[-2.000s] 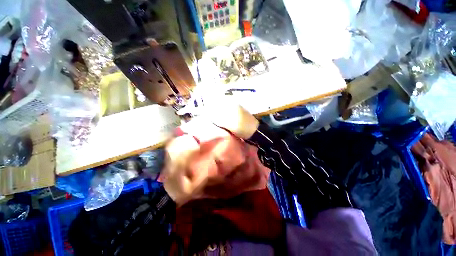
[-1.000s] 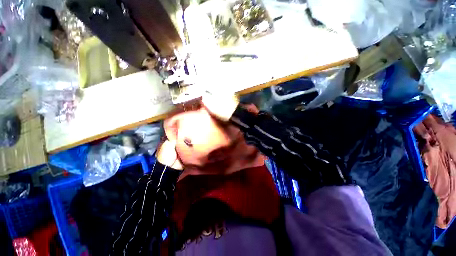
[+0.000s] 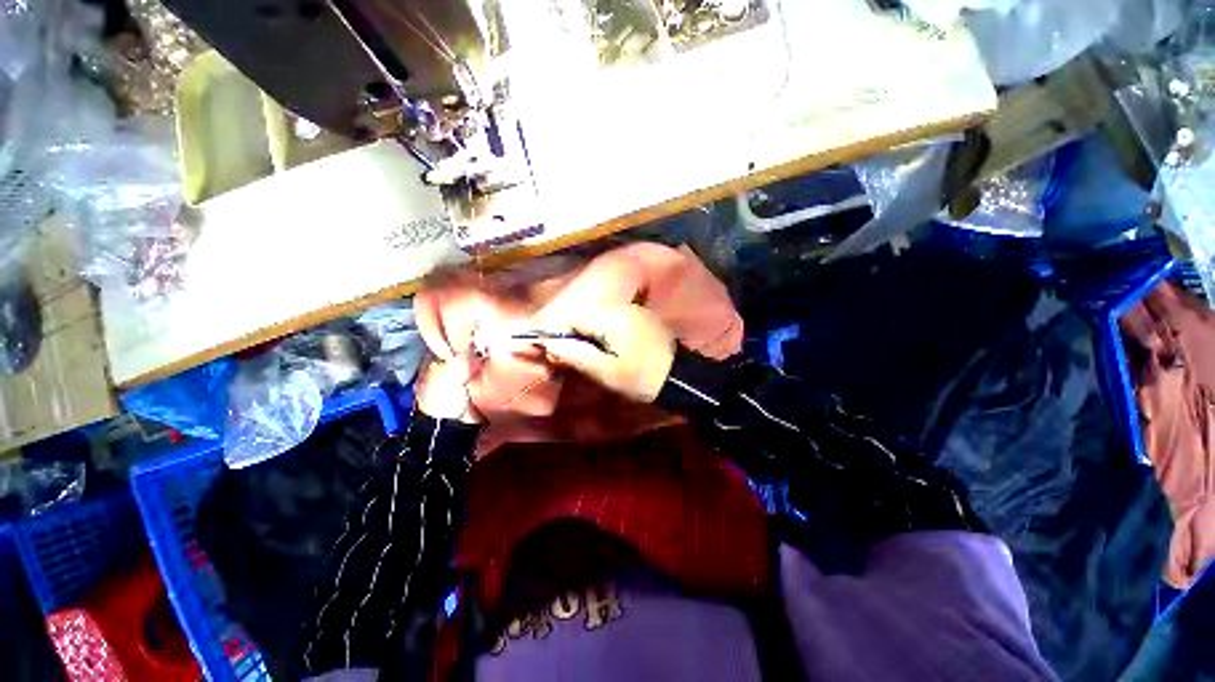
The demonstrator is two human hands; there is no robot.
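A salmon-pink garment piece [image 3: 686,300] lies bunched in front of the machine table's edge, above the lap. My left hand [image 3: 449,386] holds its left part. My right hand [image 3: 626,357] holds a thin dark tool [image 3: 557,337], possibly snips or tweezers, its tip pointing left at the cloth near my left hand. The bright glare hides the fingertips and what the tip touches. The machine's needle area [image 3: 466,167] is just beyond the cloth, with threads running down to it.
The pale table has a wooden front edge [image 3: 746,180]. A cream tray [image 3: 227,133] is at the left, a parts tray [image 3: 706,13] at the top. Clear bags [image 3: 273,400] hang below the table. Blue crates [image 3: 160,533] with dark garments [image 3: 1013,413] flank the lap.
The dark tool has gone from the tabletop and is now in my right hand. The cloth has come away from the needle area towards me. The view has tilted down.
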